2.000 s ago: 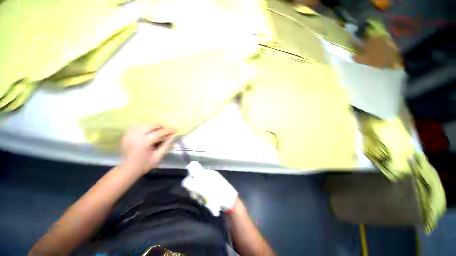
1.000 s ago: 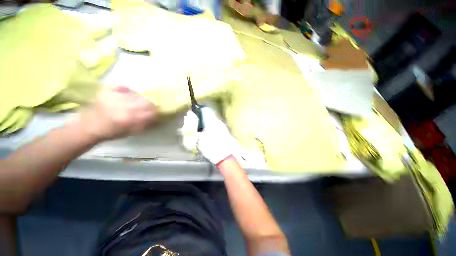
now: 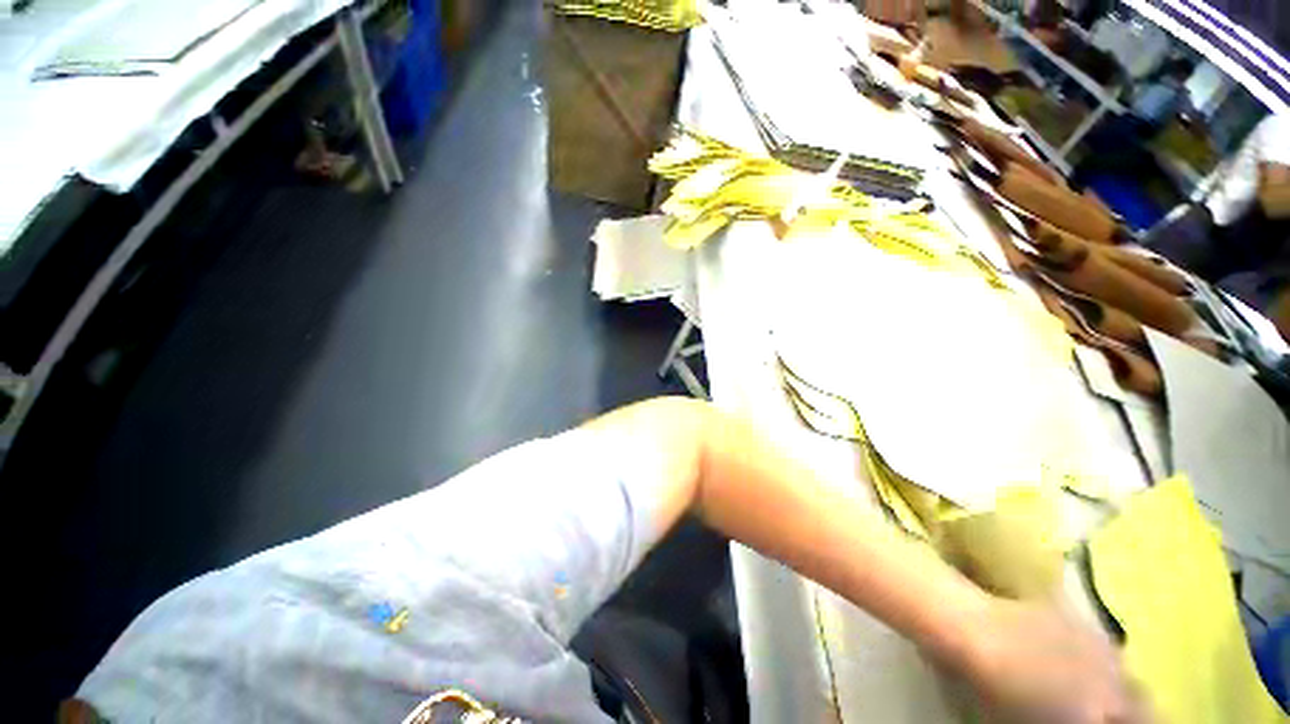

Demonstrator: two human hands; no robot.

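My left hand (image 3: 1054, 665) is bare and blurred at the lower right, beside a yellow panel (image 3: 1188, 594). Its fingers are too blurred to tell whether they hold the panel. An olive-khaki fold (image 3: 997, 545) lies just beyond the hand. Past it, a yellow stack (image 3: 920, 340), glaring white in the light, lies on the long white table, with loose curled edges toward me. My right hand and the scissors are not in view.
A ruffled yellow bundle (image 3: 750, 191) lies farther along the table (image 3: 785, 637). Brown folded pieces (image 3: 1082, 255) line the right side. A brown box (image 3: 616, 106) stands on the dark floor. Another white table (image 3: 156, 92) is at upper left. A person (image 3: 1245, 177) is at far right.
The view has swung to the left along the table. My left arm now reaches across to the lower right. My gloved right hand and the scissors have left the picture.
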